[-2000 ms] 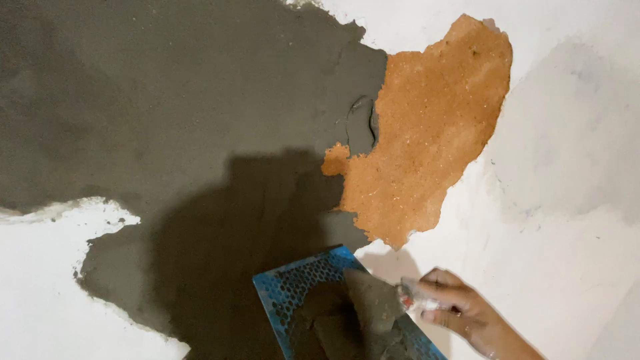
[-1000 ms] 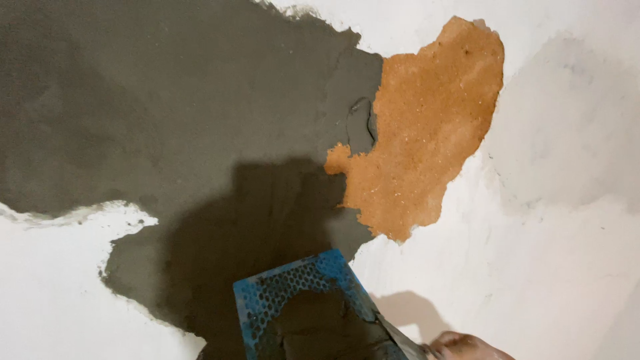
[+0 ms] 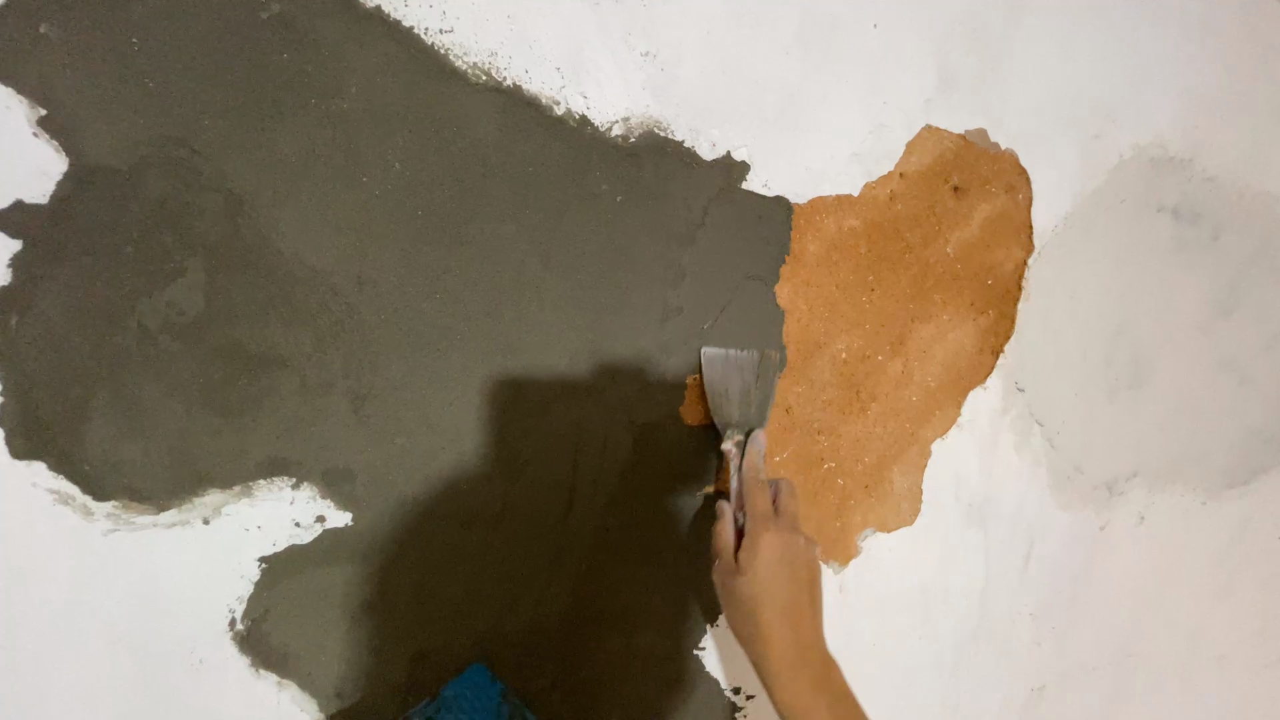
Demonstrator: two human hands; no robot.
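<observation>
My right hand grips the handle of a putty knife, its index finger stretched toward the metal blade. The blade lies on the right edge of the grey mortar, beside the bare orange-brown patch of the wall. A small orange spot shows just left of the blade. At the bottom edge of the view, only a corner of the blue board shows. My left hand is out of view, and so is any mortar on the board.
White painted wall surrounds the mortar and the orange-brown patch, with ragged paint edges. A faint grey stain marks the wall at the right. A dark shadow falls over the lower middle of the mortar.
My right hand has moved up with the putty knife from the blue board to the mortar's edge. The board now shows only a corner. The raised lump of mortar there looks flatter.
</observation>
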